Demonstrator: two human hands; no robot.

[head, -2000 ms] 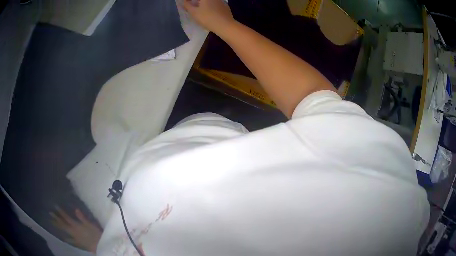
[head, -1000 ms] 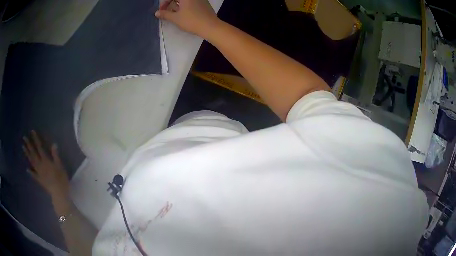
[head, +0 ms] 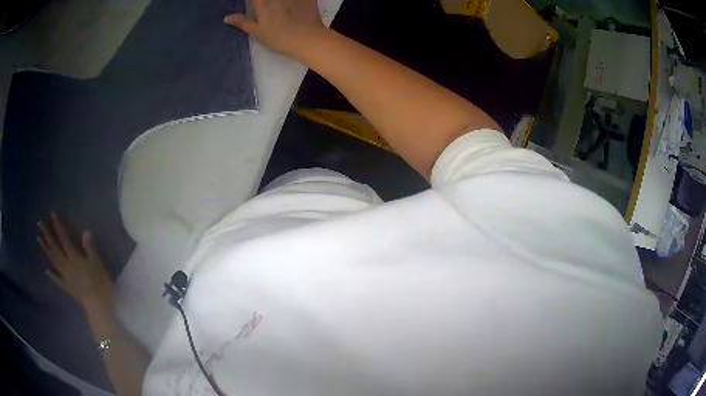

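A large dark blue-grey fabric panel [head: 70, 147] lies flat on the pale worktable [head: 182, 174]. A thin white edge runs along its curved near side and up to the corner by my right hand. My left hand [head: 77, 263] lies spread, palm down, on the panel at the lower left and holds nothing. My right hand [head: 282, 23] rests at the panel's straight edge at the top, thumb spread out over the fabric. The picture's top edge cuts off some of its fingers. I see nothing held in it.
Dark purple-black cloth [head: 410, 39] lies beyond the table edge, under my right forearm. A tan cardboard template [head: 519, 31] with yellow edging lies on it, with another yellow edging strip [head: 341, 124] nearer me. A side table [head: 658, 155] with clutter stands at the far right.
My left hand has moved up and lies spread on the panel. My right hand moved left to the panel edge, pinched there, and has now spread its thumb. The fabric edge has shifted left.
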